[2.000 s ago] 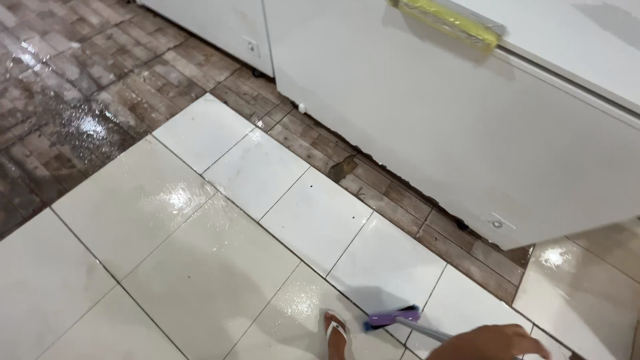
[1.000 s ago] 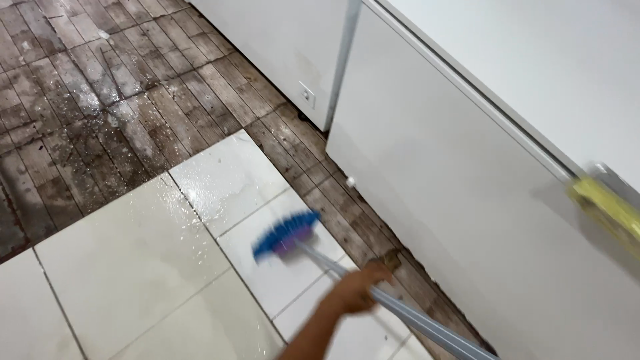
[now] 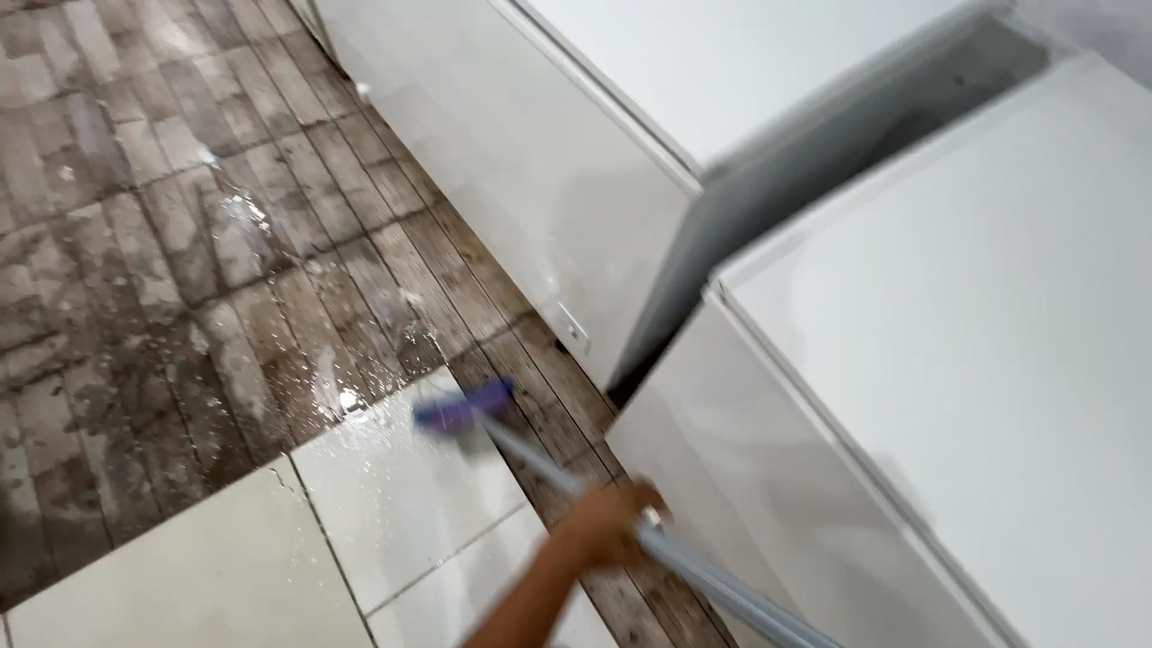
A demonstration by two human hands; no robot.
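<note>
My left hand is closed around the grey pole of a push broom, its forearm coming in from the bottom edge. The purple broom head with blue bristles is at the far end of the pole. It lies over the corner of the pale floor tiles, where they meet the brown wood-look floor, and is slightly blurred. The pole runs off the bottom edge toward the right. My right hand is out of view.
Wet, foamy wood-look tiles spread to the left, beside pale tiles. Two white chest-like appliances, one farther off and one nearer, stand along the right with a dark gap between them.
The broom head has moved forward along the pale tiles to their far corner, my left hand still on the pole. The view has shifted strongly, and the gap between the appliances is now plain.
</note>
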